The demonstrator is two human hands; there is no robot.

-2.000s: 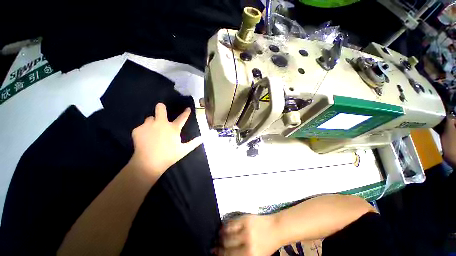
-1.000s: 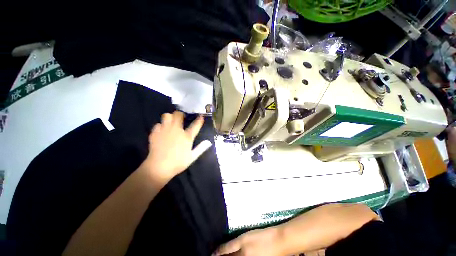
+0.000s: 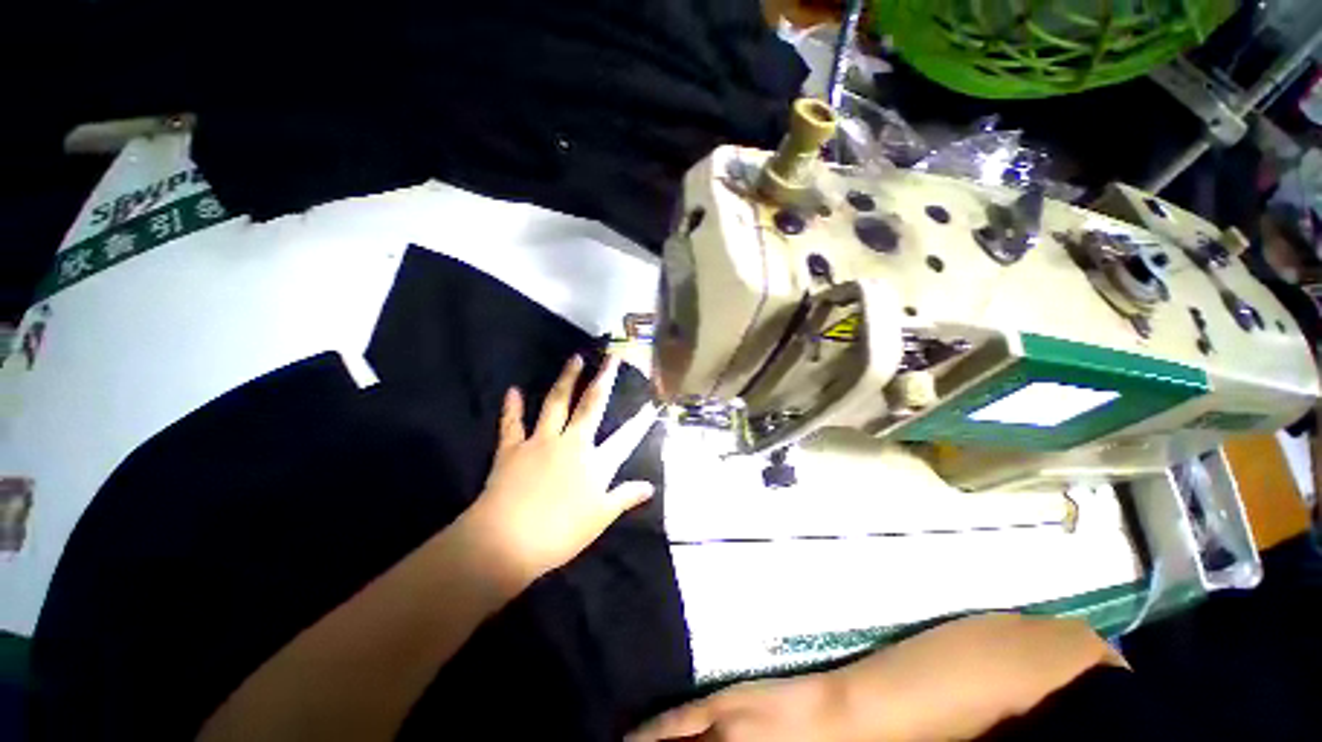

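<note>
A black fabric panel point(image 3: 276, 493) lies over the white tabletop, its right edge beside the needle area of the cream machine head point(image 3: 899, 305). My left hand point(image 3: 558, 486) lies flat on the fabric, fingers spread, fingertips close to the presser foot area point(image 3: 706, 418). My right hand point(image 3: 754, 715) is at the bottom edge of the picture, partly cut off, by the fabric's near right edge; whether it grips the cloth cannot be made out. A dark knurled knob point(image 3: 780, 467) sits on the machine bed point(image 3: 870, 507).
The control panel point(image 3: 1066, 403) faces me. More black fabric point(image 3: 479, 87) lies at the back. A clear parts tray point(image 3: 1211, 515) is at the right end, a green ruler edge point(image 3: 928, 638) at the front, a green fan-like guard point(image 3: 1044, 36) at the top.
The view has shifted, so the machine sits further right and lower. My left hand has moved along with the fabric, its fingers now spread wider near the foot. My right hand is lower and more cut off.
</note>
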